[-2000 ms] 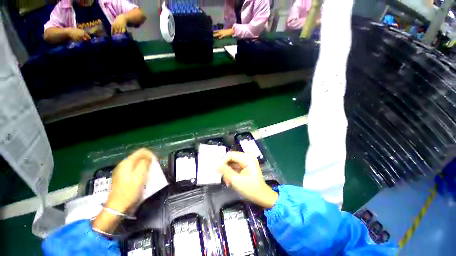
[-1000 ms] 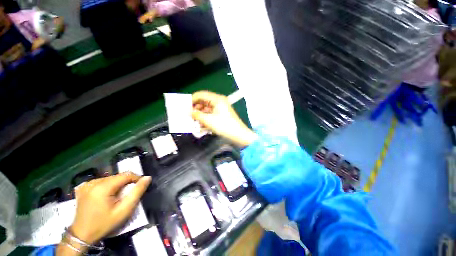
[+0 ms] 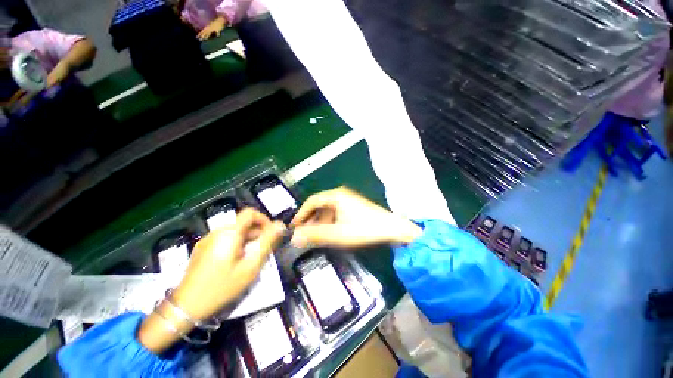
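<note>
A clear blister tray [image 3: 369,289] holds rows of black phone units [image 3: 325,291], several with white labels on their faces. My left hand [image 3: 221,269], with silver bracelets, is over the tray, its fingers closed on a printed label strip [image 3: 111,295] that comes in from the left. A white piece of the strip [image 3: 260,289] shows below that hand. My right hand [image 3: 343,220] is pinched, its fingertips against or very near my left fingertips. Whether anything is between them is too blurred to tell.
A wide white ribbon [image 3: 354,96] hangs at centre. Dark glossy stacked trays [image 3: 487,81] stand at right. A lower tray of small units [image 3: 522,249], a blue stool [image 3: 616,144] and a yellow floor line [image 3: 579,236] lie beyond my right sleeve. People in pink [image 3: 55,48] are opposite.
My right hand has come down to my left hand, and the white piece it held up no longer shows. My left hand has moved right and up, with the strip drawn along.
</note>
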